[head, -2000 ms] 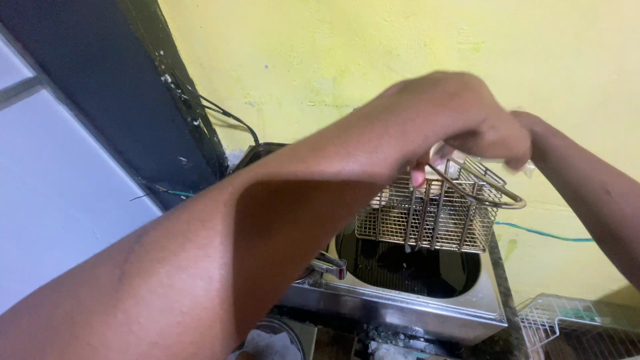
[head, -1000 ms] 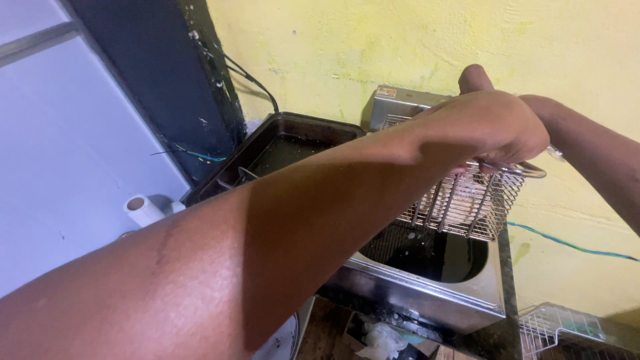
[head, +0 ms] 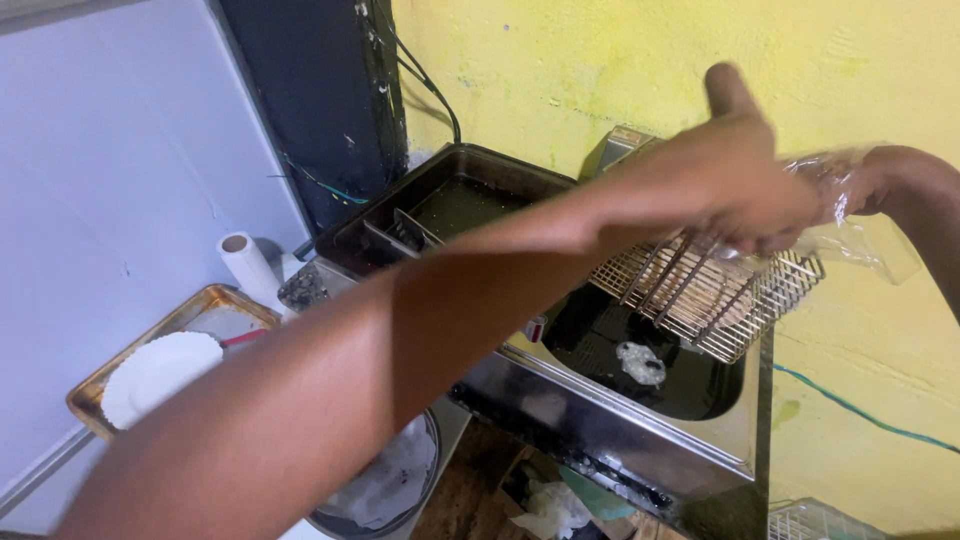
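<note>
My left hand [head: 750, 180] reaches across to the upper right, its fingers curled down at the rim of a wire fryer basket [head: 675, 292], thumb pointing up. Pale food shows through the basket's wires. My right hand [head: 844, 184], in a clear plastic glove, is beside the left one at the basket's right end; its fingers are mostly hidden. The basket hangs tilted above a stainless steel deep fryer [head: 637, 442]. In the dark oil [head: 600, 367] floats a small pale foamy piece [head: 642, 364].
A dark roasting pan [head: 465, 202] stands left of the fryer. Farther left are a white paper roll [head: 247, 262] and a metal tray [head: 90, 397] with a white paper liner [head: 161, 371]. A lined round container [head: 382, 480] is below my forearm. A yellow wall [head: 862, 337] rises behind.
The view has shifted left, bringing the tray into sight. A pale foamy piece now shows on the oil. My left thumb points up, and the gloved right hand shows more plainly.
</note>
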